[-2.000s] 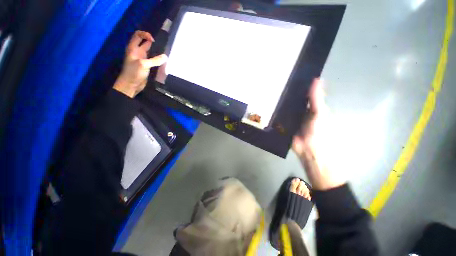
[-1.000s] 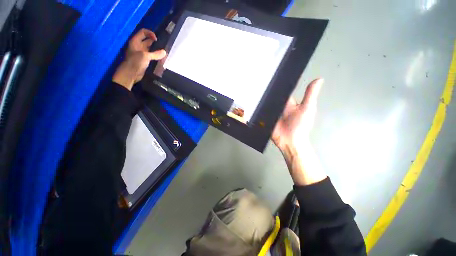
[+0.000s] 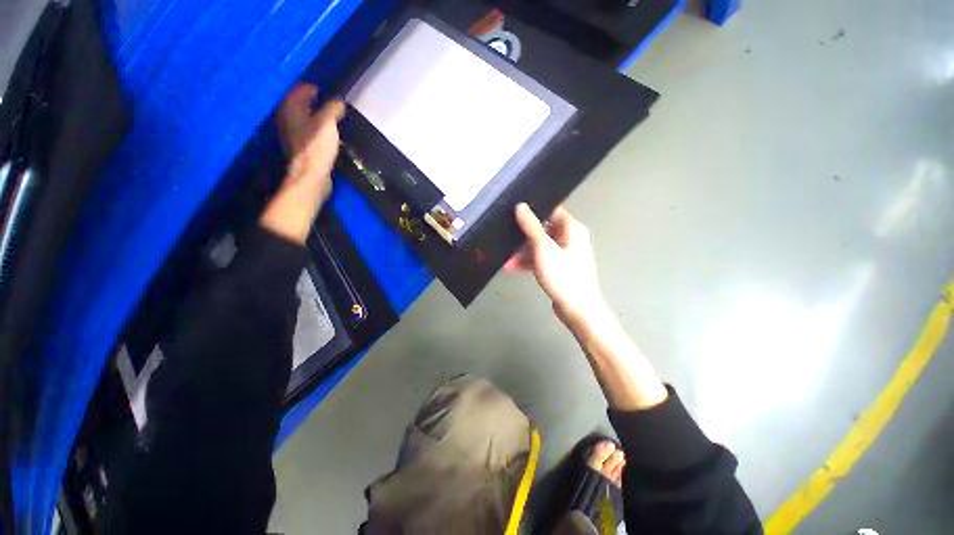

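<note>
A display panel (image 3: 450,110) with a bright white back and a dark strip along its lower left edge lies on a black pad (image 3: 570,141). A small copper-orange patch shows at the panel's near corner. My left hand (image 3: 311,141) is at the left edge of the panel and pad, slightly blurred, its fingertips partly hidden. My right hand (image 3: 560,256) grips the pad's near right edge, thumb on top and fingers partly underneath. Pad and panel are tilted in view, over the blue shelf's edge.
A blue shelf (image 3: 209,78) runs along the left. Another pale panel (image 3: 314,324) lies on a dark pad below my left arm. A ring-shaped silver piece (image 3: 504,45) lies behind the panel. Grey floor (image 3: 722,230) with a yellow line (image 3: 879,418) is at right; my legs are below.
The pad and panel have turned clockwise and shifted left over the shelf. My right hand has moved left with them, its thumb now on top of the pad.
</note>
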